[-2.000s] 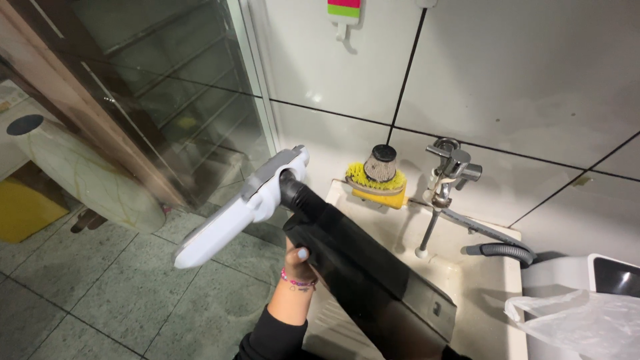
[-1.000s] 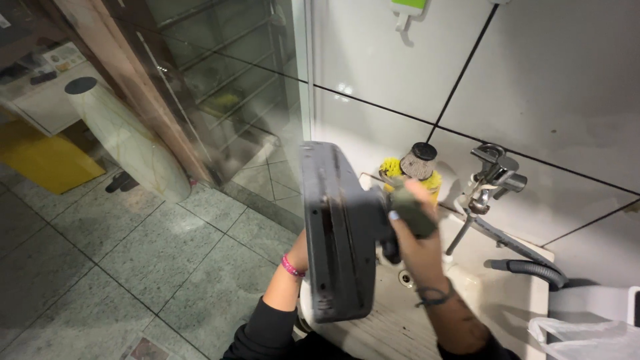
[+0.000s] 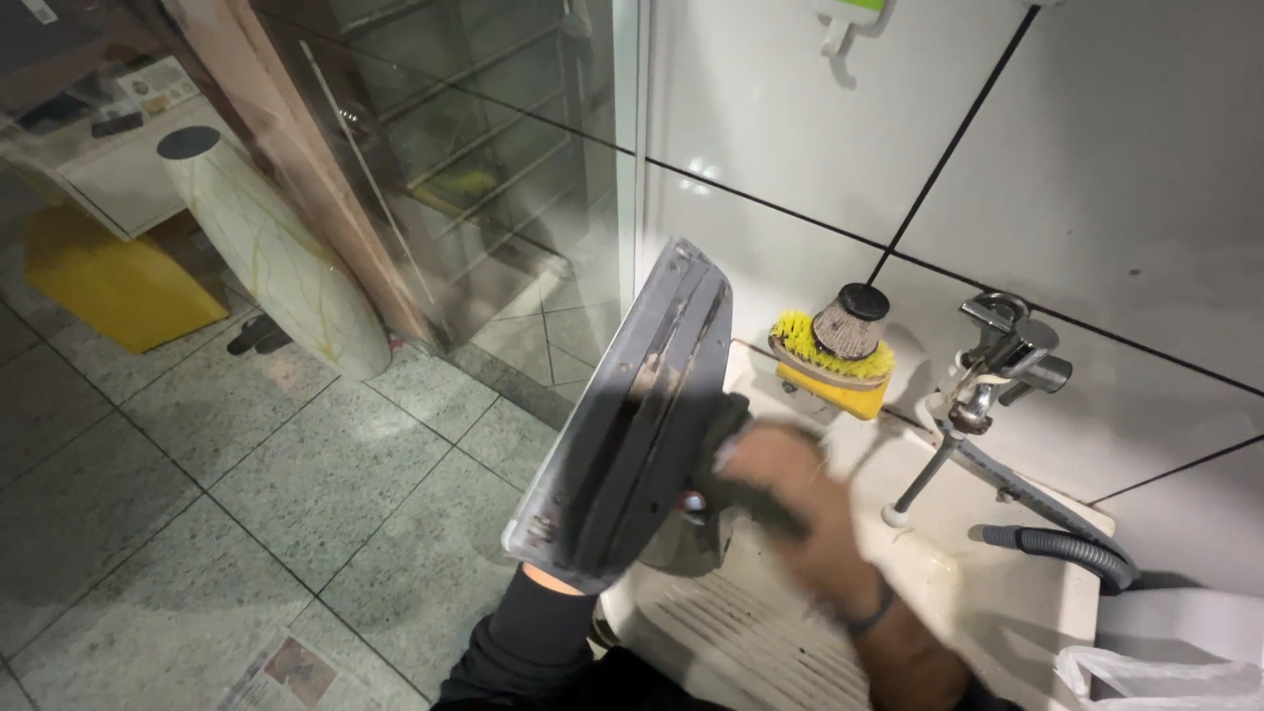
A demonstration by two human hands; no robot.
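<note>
A vacuum cleaner's floor head (image 3: 642, 425) is tilted up over the sink, its grey underside with a long dirty slot facing me. Behind it, my left hand (image 3: 694, 502) is mostly hidden, with a fingertip showing by the cleaner's dark neck and the wrist below the head's lower end. My right hand (image 3: 805, 504), blurred, is closed on a dark green cloth or pad (image 3: 765, 499) beside the head's right side. Whether the cloth touches the head cannot be told. Further back, a round filter (image 3: 849, 321) with a black cap rests on a yellow-bristled brush (image 3: 795, 341).
The sink (image 3: 750, 622) has a ribbed washboard. A metal tap (image 3: 1007, 355) and a grey corrugated hose (image 3: 1062, 548) are at its right. A plastic bag (image 3: 1165, 676) lies lower right. A glass panel (image 3: 513, 197), a tall marbled vase (image 3: 281, 257) and a yellow box (image 3: 118, 281) are left.
The floor head has turned from its white top side to its underside. My right hand has come into view with the green cloth and moved lower from near the brush.
</note>
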